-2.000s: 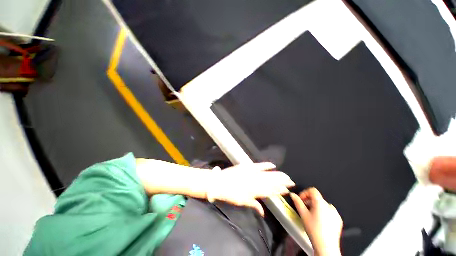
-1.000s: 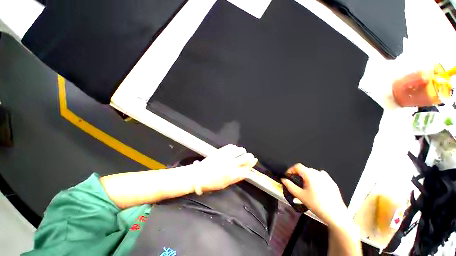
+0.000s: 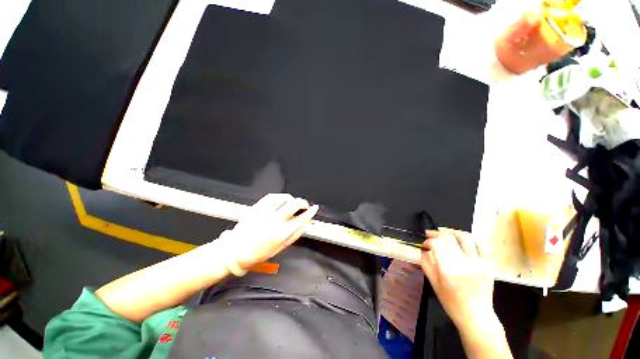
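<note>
A large black panel (image 3: 323,119) with notched corners lies flat before me. A narrow black strip (image 3: 401,233) runs along its near edge between my hands. My left hand (image 3: 270,228) rests on the near edge, left of centre, fingers bent; whether it grips anything is hidden. My right hand (image 3: 460,270) pinches the strip's right end at the panel's near right corner, where a small black end sticks up. Two greyish, shiny patches show near the near edge, one beyond my left hand and one between the hands.
Another black panel (image 3: 74,84) lies at the left, overhanging the table edge. At right are an orange-red pot (image 3: 523,48) with yellow rim, crumpled white-green wrappers (image 3: 568,84), a black scrap heap (image 3: 617,203) and a yellow glue stain (image 3: 531,235). The white table edge (image 3: 189,203) runs before me.
The view has turned and shifted, so the panel appears more square-on. My right hand has moved out along the near edge to the corner, farther from my left, and the dark bunch in it has opened out.
</note>
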